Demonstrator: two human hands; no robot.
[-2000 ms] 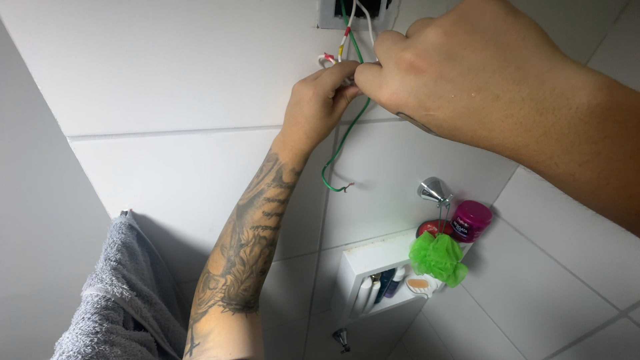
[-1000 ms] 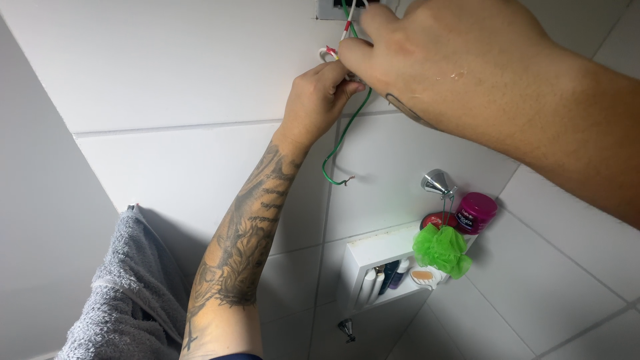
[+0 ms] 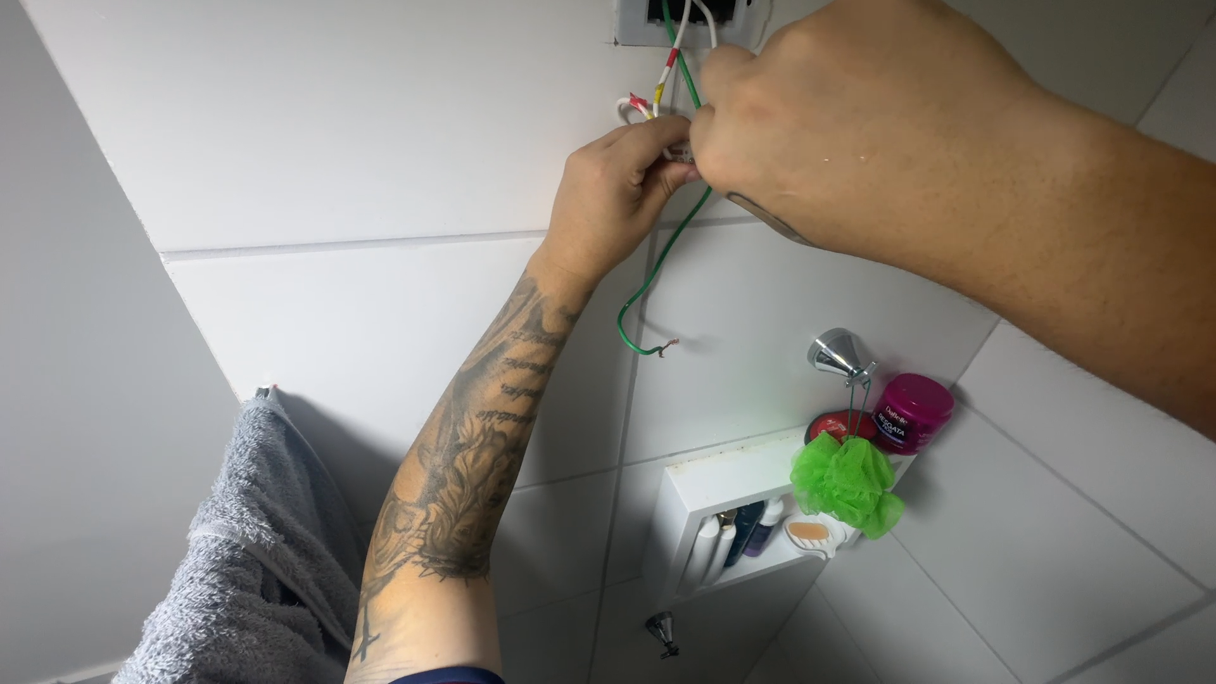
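Observation:
At the top centre, an electrical wall box (image 3: pixel 673 30) opens in the white tiles, with wires coming out of it. My left hand (image 3: pixel 617 185) pinches white wire between thumb and fingers just below the box. Against its fingertips, my right hand (image 3: pixel 798 114) is closed at the same spot; what lies inside its fingers is hidden. White wires (image 3: pixel 668 76) with red and yellow tape bands run down to my fingers, and one loops to the left. Behind my hands passes a green wire (image 3: pixel 627 309), which hangs down to a bare, frayed copper end.
A grey towel (image 3: pixel 237 560) hangs at the lower left. Lower right, a white wall shelf (image 3: pixel 722 470) holds bottles, a soap dish (image 3: pixel 812 534) and a magenta jar (image 3: pixel 914 413). A green bath puff (image 3: pixel 845 480) hangs from a chrome shower valve handle or hook (image 3: pixel 841 356).
My right hand has shifted a little away from the box since one second ago, and more of the banded white wires shows. My left hand keeps its pinch.

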